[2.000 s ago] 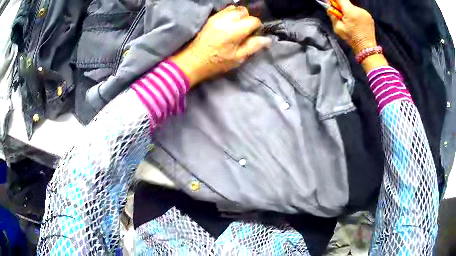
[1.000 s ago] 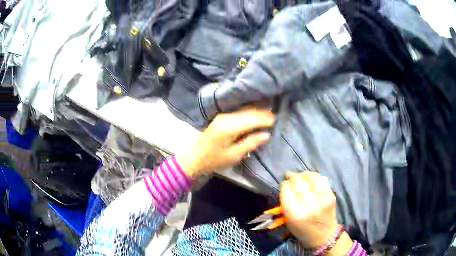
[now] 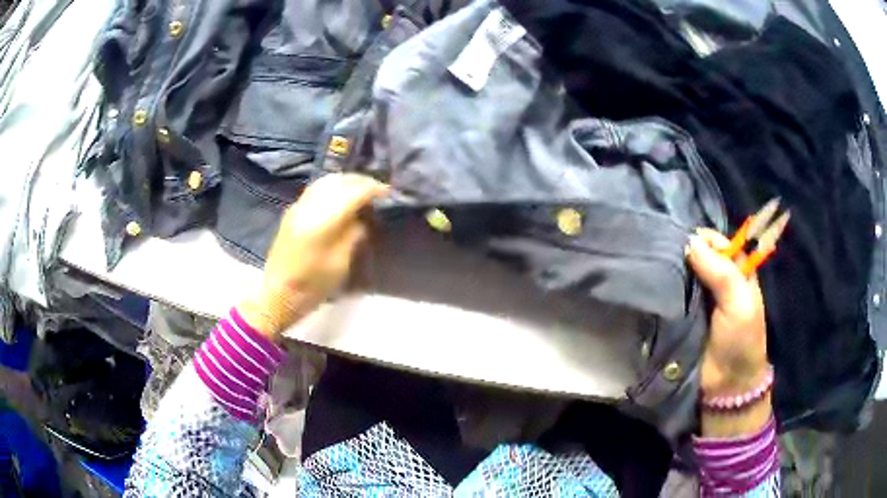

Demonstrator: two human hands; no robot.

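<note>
A grey jacket [image 3: 457, 126] lies on the white table, its edge strip with brass buttons [image 3: 569, 221] stretched between my hands. My left hand [image 3: 326, 238] grips the strip at its left end; the fingertips are blurred. My right hand [image 3: 731, 311] holds the strip's right end between thumb and fingers. The same hand keeps the orange-handled thread snips [image 3: 757, 238], blades pointing up and away from the cloth. A white label [image 3: 489, 49] shows on the jacket's inside near the top. The lower right corner of the jacket, with another brass button, hangs at the table's front edge.
Dark grey jackets with pocket flaps and brass buttons [image 3: 292, 107] lie at the left. Pale garments [image 3: 39, 146] are piled at the far left. Black cloth [image 3: 798, 126] covers the right. The white table edge [image 3: 467, 374] runs before me. Blue and black items are below left.
My right hand has moved up and right with the snips and now holds the jacket's edge. My left hand has moved left. The buttoned strip is now raised and stretched, uncovering white table in front.
</note>
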